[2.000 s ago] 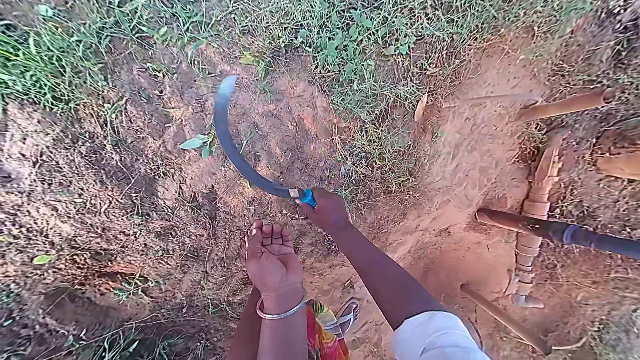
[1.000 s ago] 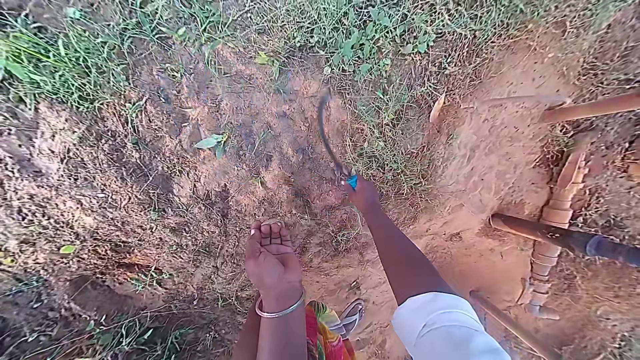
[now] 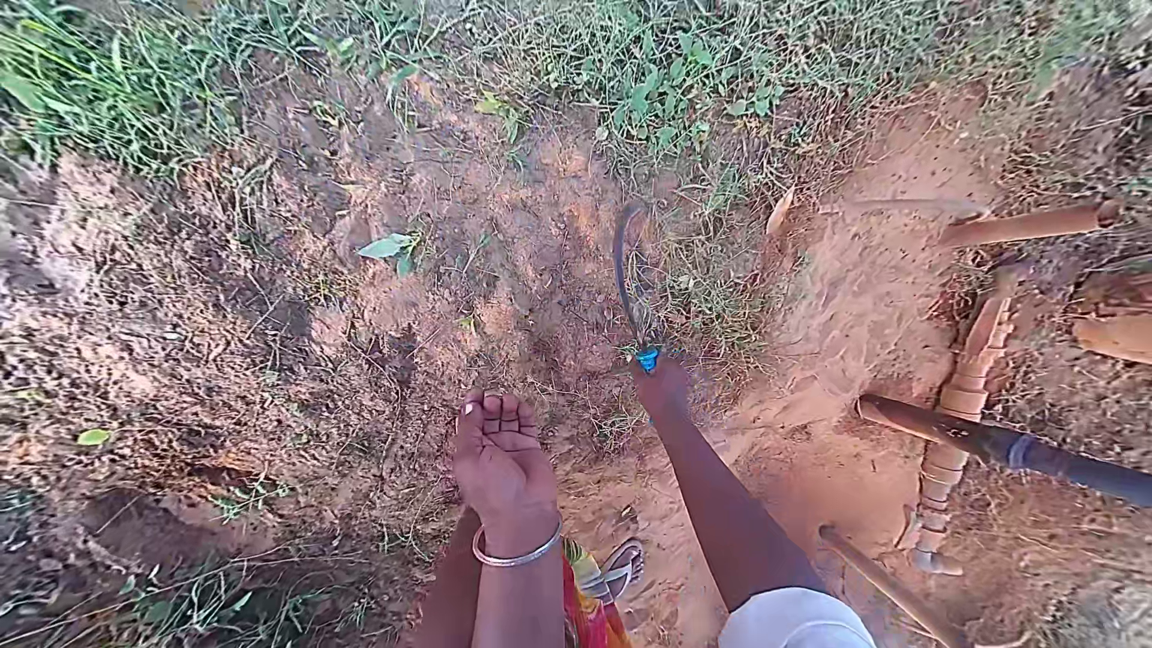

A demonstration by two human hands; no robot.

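My right hand (image 3: 664,389) grips the blue handle of a sickle (image 3: 621,261). Its curved metal blade points up and away from me, with the tip at the left edge of a patch of short grass (image 3: 711,297). My left hand (image 3: 506,459) is held palm up over the soil, lower and to the left, with its fingers partly curled and nothing in it. A metal bangle (image 3: 517,558) is around the left wrist.
Bamboo stems (image 3: 1026,225) and a ridged root-like stalk (image 3: 963,391) lie at the right, beside a dark pipe-like pole (image 3: 1062,459). Green grass (image 3: 81,81) grows along the top. A sandalled foot (image 3: 621,571) stands below, between my arms.
My right hand has moved right and down with the sickle, whose blade swung from the upper left to the edge of the grass patch. The left hand has stayed much the same.
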